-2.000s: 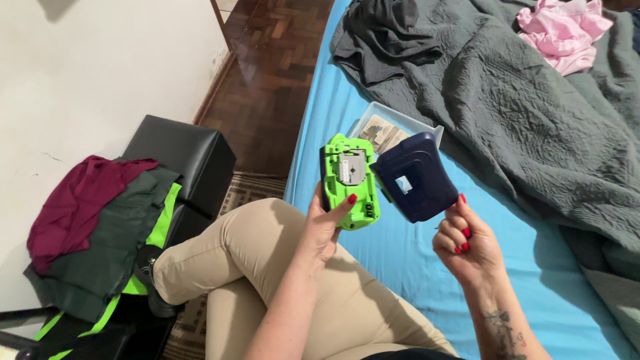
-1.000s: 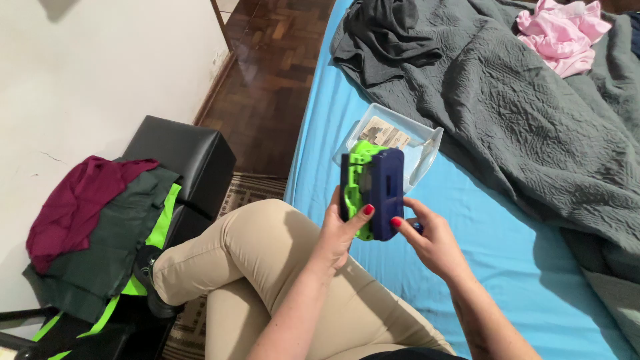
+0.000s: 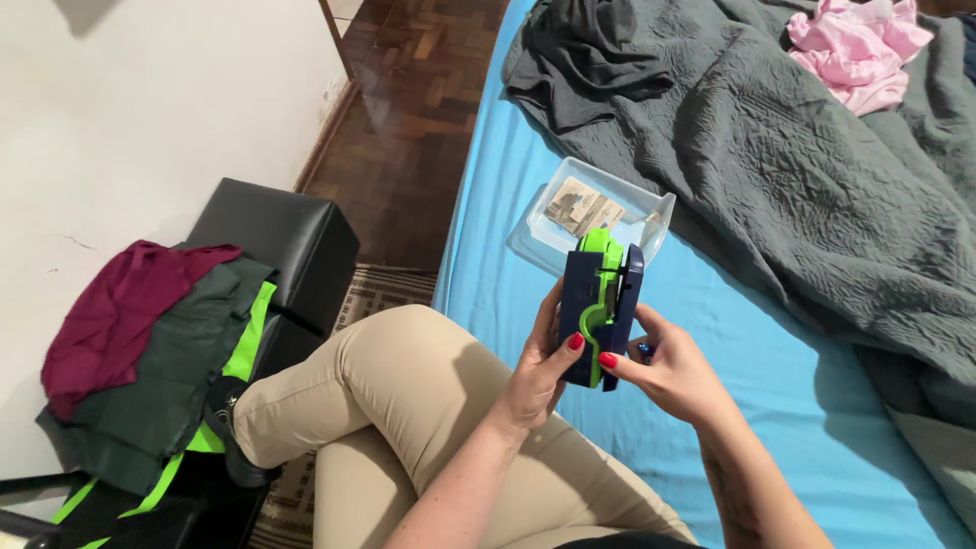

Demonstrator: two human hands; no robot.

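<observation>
A dark blue and bright green plastic device (image 3: pixel 597 320) is held on edge between my hands, above the bed. My left hand (image 3: pixel 543 366) grips its dark blue left side, thumb on the near end. With my right hand (image 3: pixel 662 362) I hold the dark blue cover (image 3: pixel 630 293) against the right side, where a gap shows at the top. A small shiny blue thing (image 3: pixel 645 351) sits among the right fingers; what it is cannot be told. Beyond the device, a clear plastic box (image 3: pixel 663 217) on the bed holds a printed card (image 3: pixel 583 207).
A blue sheet (image 3: pixel 732 313) covers the bed, with a grey quilt (image 3: pixel 793 191), dark cloth (image 3: pixel 595 61) and pink cloth (image 3: pixel 858 53) on it. To the left, a black padded seat (image 3: pixel 267 229) bears maroon cloth (image 3: pixel 137 320) and green cloth (image 3: pixel 198 351). My crossed legs lie below.
Two seconds ago the dark blue cover was apart from the green body, whose inside faced me. The two have come together, and the device has turned on edge.
</observation>
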